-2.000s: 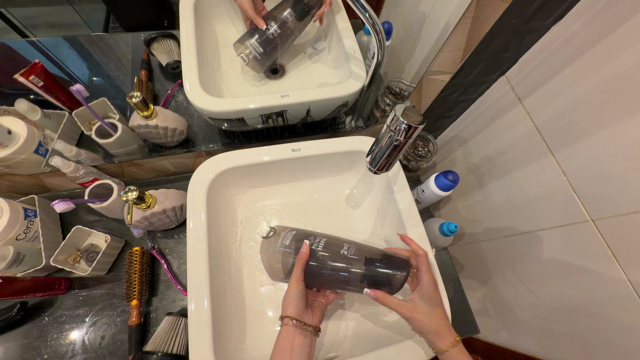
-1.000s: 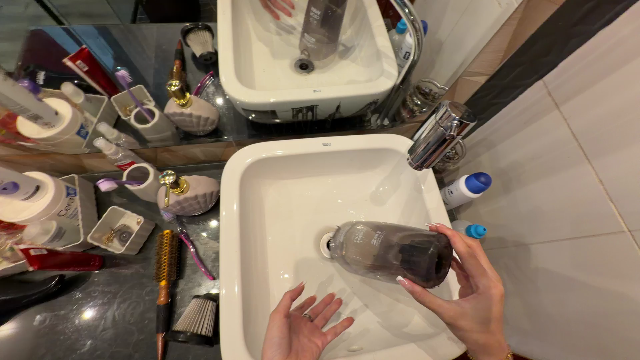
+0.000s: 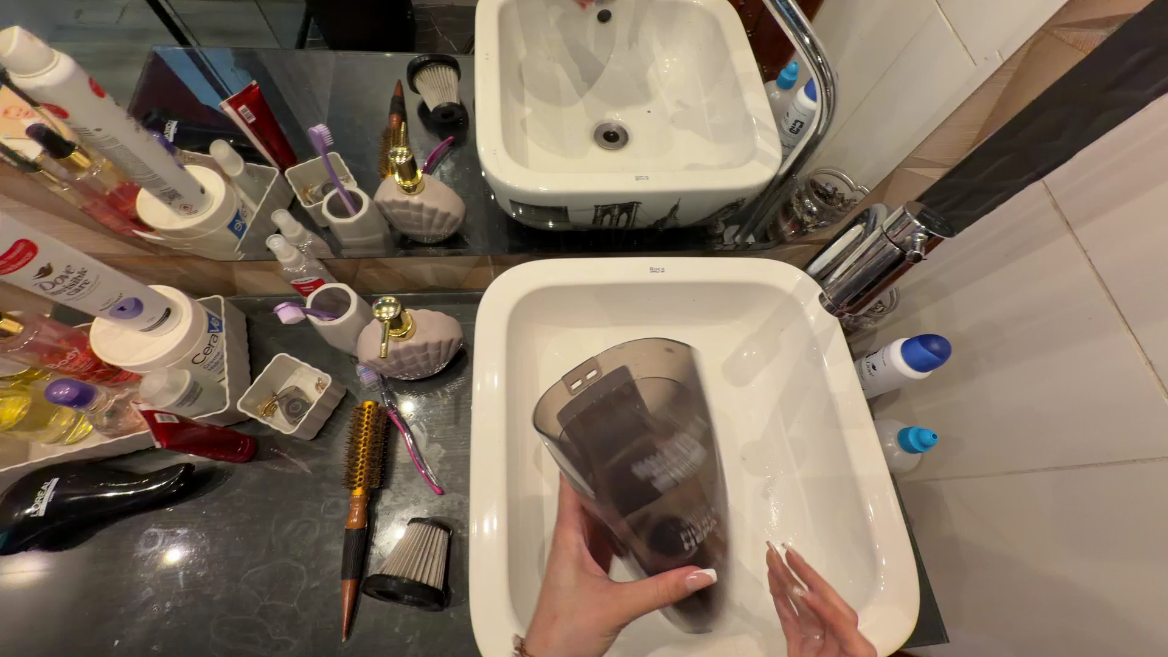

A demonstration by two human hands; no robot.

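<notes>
My left hand (image 3: 607, 570) grips the lower part of a smoky transparent plastic container (image 3: 643, 456), which looks like a vacuum cleaner's dust bin. Its wide open end points up and away from me, over the white washbasin (image 3: 871, 511). Beside it on the right is my right hand (image 3: 812, 598), wet, fingers apart, holding nothing. A chrome faucet (image 3: 871, 260) stands at the basin's back right corner. On the dark counter left of the basin sits a pleated cone filter (image 3: 415, 561) with a black rim.
Left of the basin lie a round hairbrush (image 3: 363, 456) and a pink toothbrush (image 3: 412, 447), near a shell-shaped soap dispenser (image 3: 411, 342) and a small white tray (image 3: 292, 397). Several toiletries crowd the far left. Two capped bottles, one a roll-on (image 3: 899, 365), stand between basin and tiled wall.
The container has gone from lying sideways in my right hand to my left hand, its open end now facing up and away. My right hand has let go. The view has shifted.
</notes>
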